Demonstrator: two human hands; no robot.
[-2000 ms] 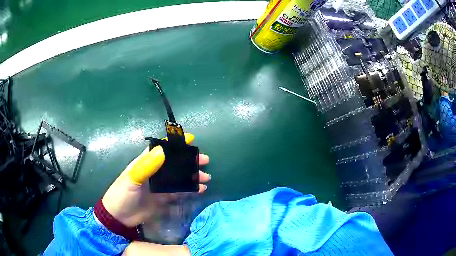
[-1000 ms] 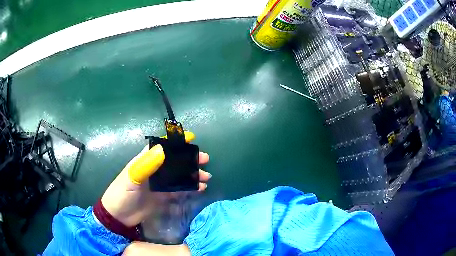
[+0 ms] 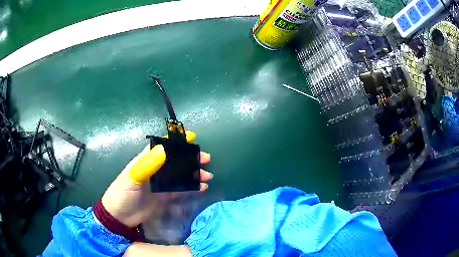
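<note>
My left hand (image 3: 128, 193) holds a black, near-square display module (image 3: 177, 168) above the green mat. A yellow-cotted thumb lies over the panel's left edge, and bare fingertips show past its right edge. Another yellow cot shows behind its top. A thin dark flex cable (image 3: 166, 98) runs up from the amber-gold patch at the panel's top. Of my right hand (image 3: 156, 250), only a strip of skin near the wrist shows at the bottom edge, beyond the blue sleeve; its fingers are hidden or out of frame. Crumpled clear film (image 3: 173, 223) shows below the module.
Black open frames (image 3: 30, 165) lie heaped at the left. A stack of clear blister trays (image 3: 352, 135) with black modules stands right. A yellow can (image 3: 279, 27), a thin white stick (image 3: 300, 92) and a power strip (image 3: 418, 16) lie beyond. Blue cloth shows at the right edge.
</note>
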